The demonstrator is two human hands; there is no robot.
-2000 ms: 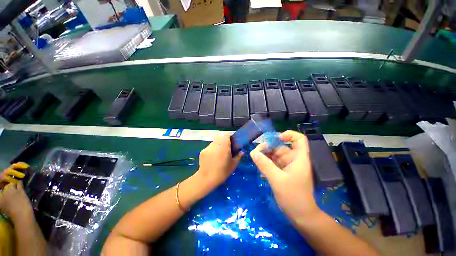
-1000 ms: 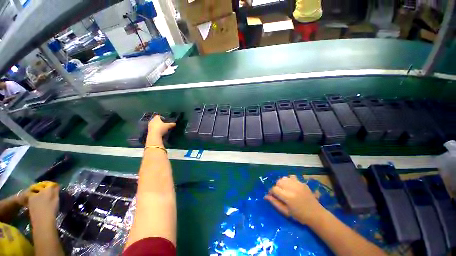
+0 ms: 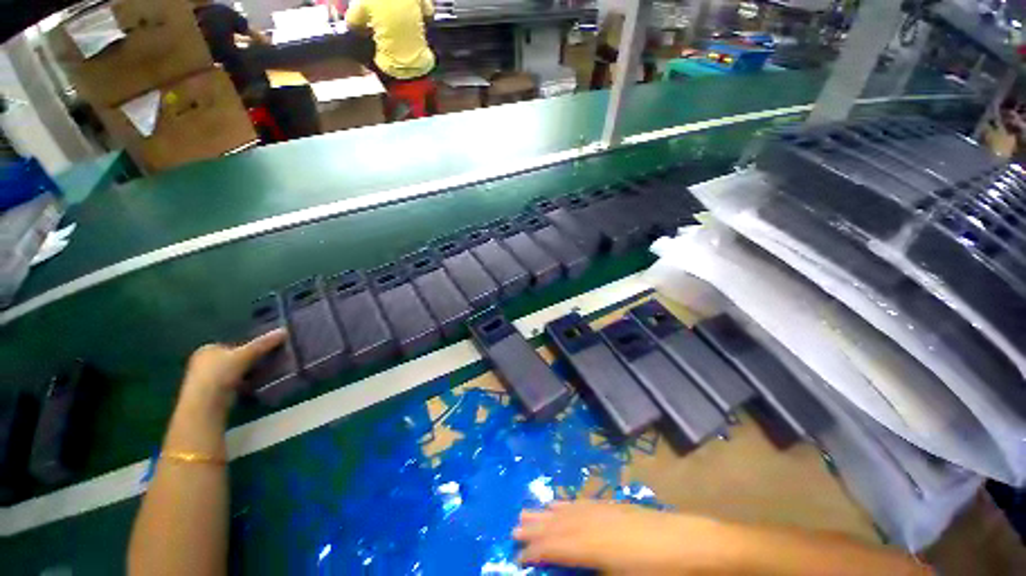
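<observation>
Dark grey device housings [image 3: 360,315] stand side by side in a long row on the green surface behind a pale rail. My left hand [image 3: 216,377] is at the left end of the row, with its thumb over the leftmost housing [image 3: 270,366] and its fingers around the side. My right hand [image 3: 602,536] lies low over the heap of shiny blue film [image 3: 388,478], its fingers blurred; whether it holds any film cannot be seen. More housings with window ends [image 3: 521,366] lie right of the heap, several on a cardboard sheet [image 3: 765,495].
Stacked packing trays with white liner sheets [image 3: 833,298] and dark housings rise at the right. Two dark housings [image 3: 56,422] lie at the far left. A metal post [image 3: 622,79] stands beyond the row. Cardboard boxes [image 3: 169,101] and a person in yellow [image 3: 394,39] are behind the bench.
The view has swung right, bringing the trays into sight. My left hand has moved from the housings left of the row to its left end. My right hand is now lower, with straighter fingers.
</observation>
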